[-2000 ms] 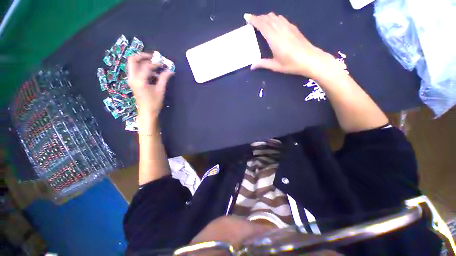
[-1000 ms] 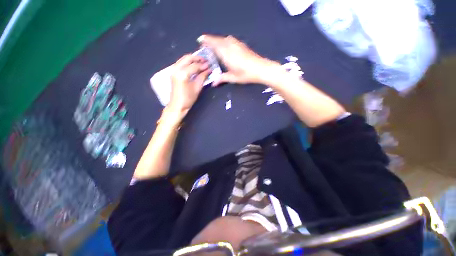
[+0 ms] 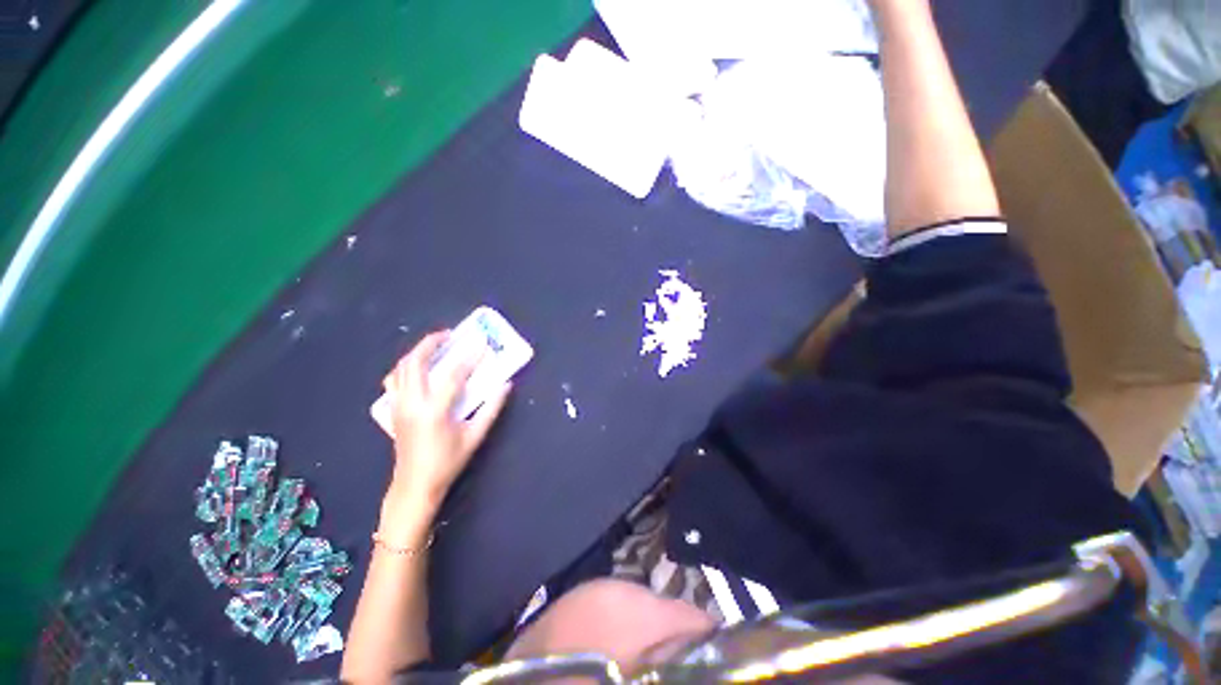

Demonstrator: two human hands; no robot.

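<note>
My left hand (image 3: 435, 402) lies over a white housing (image 3: 498, 351) on the black mat, fingers and thumb across it. The housing's hollow side faces up, and a greyish part shows inside its upper end; the rest is under my hand. My right forearm (image 3: 933, 134) reaches up past the white housings and clear bags; my right hand is cut off by the top edge. A pile of green circuit boards (image 3: 268, 542) lies lower left. A heap of tiny white parts (image 3: 674, 323) lies right of the housing.
White housings (image 3: 596, 114) lie beside a crumpled clear bag (image 3: 750, 181) at the top. A green belt (image 3: 201, 228) with a white edge rail (image 3: 114, 127) curves along the left. Blurred clear trays (image 3: 114, 636) are at the lower left. An open cardboard carton (image 3: 1111, 295) is at the right.
The view has swung toward the right. My right hand has let go of the housing and moved up and right out of the picture. My left hand has stayed on the housing.
</note>
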